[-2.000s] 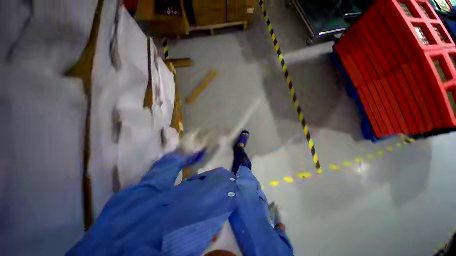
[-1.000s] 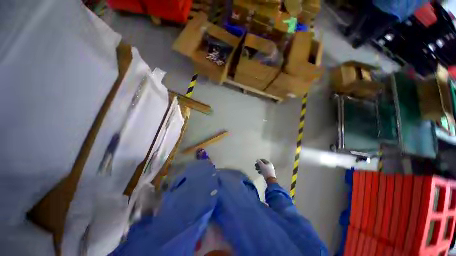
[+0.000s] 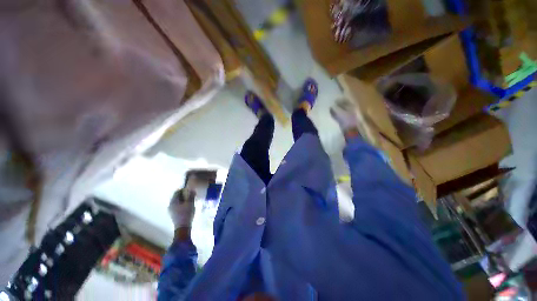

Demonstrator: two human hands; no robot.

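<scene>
My left hand (image 3: 182, 208), in a white glove, is at the lower left, blurred. A small dark brown and blue thing (image 3: 201, 181) shows at its fingertips; whether I hold it is unclear. My right hand (image 3: 344, 116), also gloved and blurred, hangs beside the open cartons with nothing visible in it and its fingers seemingly apart. An open carton (image 3: 377, 111) at the right has clear plastic film (image 3: 421, 111) in its mouth. White-wrapped stacked goods (image 3: 106, 70) with brown cardboard edges fill the upper left.
Long brown cardboard strips (image 3: 235, 44) lie beyond my feet, beside the wrapped stack. Another carton (image 3: 353, 35) holds small shiny things at the top. A black-and-yellow tape line (image 3: 275, 21) crosses the floor there. A dark rack-like object (image 3: 65, 247) stands at the lower left.
The view has turned and moved up to the cartons, now close on my right. The red stack has left view. My left hand has come out clear of the wrapped stack.
</scene>
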